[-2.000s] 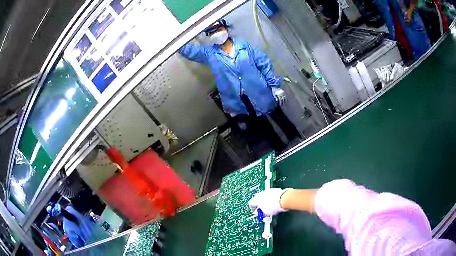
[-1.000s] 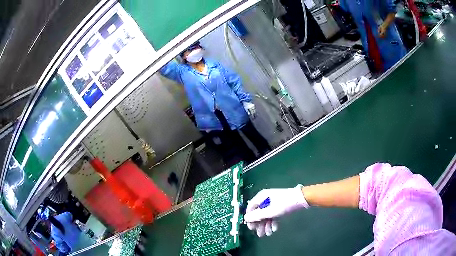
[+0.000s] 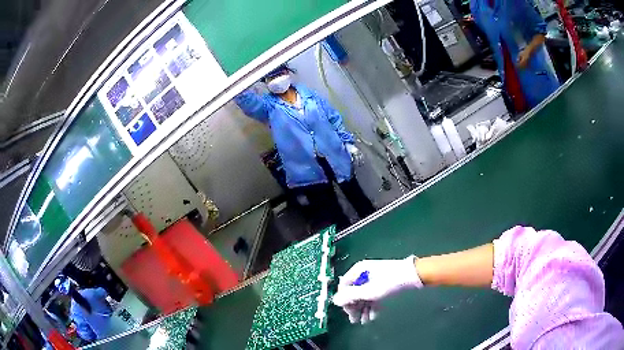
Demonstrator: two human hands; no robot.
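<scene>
A large green circuit board point(image 3: 293, 290) lies on the green conveyor, solder side up, with a white strip along its right edge. My right hand point(image 3: 378, 288), in a white glove with a pink sleeve, is just right of that edge, fingers curled around a marker pen with a blue end point(image 3: 361, 278). A narrow gap seems to lie between the fingertips and the board. My left hand is not in view. A second green board point(image 3: 172, 331) lies further left on the belt, partly cut off by the lower edge.
The dark green conveyor point(image 3: 479, 198) curves to the upper right. Beyond it stand a masked person in a blue coat point(image 3: 311, 140) and another blue-coated person point(image 3: 516, 51). A red-wrapped post point(image 3: 174, 260) and red panel point(image 3: 220, 263) are at left. White bottles point(image 3: 448, 139) stand beyond the belt.
My right hand has moved off the board to its right side, still with the marker. The view has shifted, and the board shows further left than two seconds ago.
</scene>
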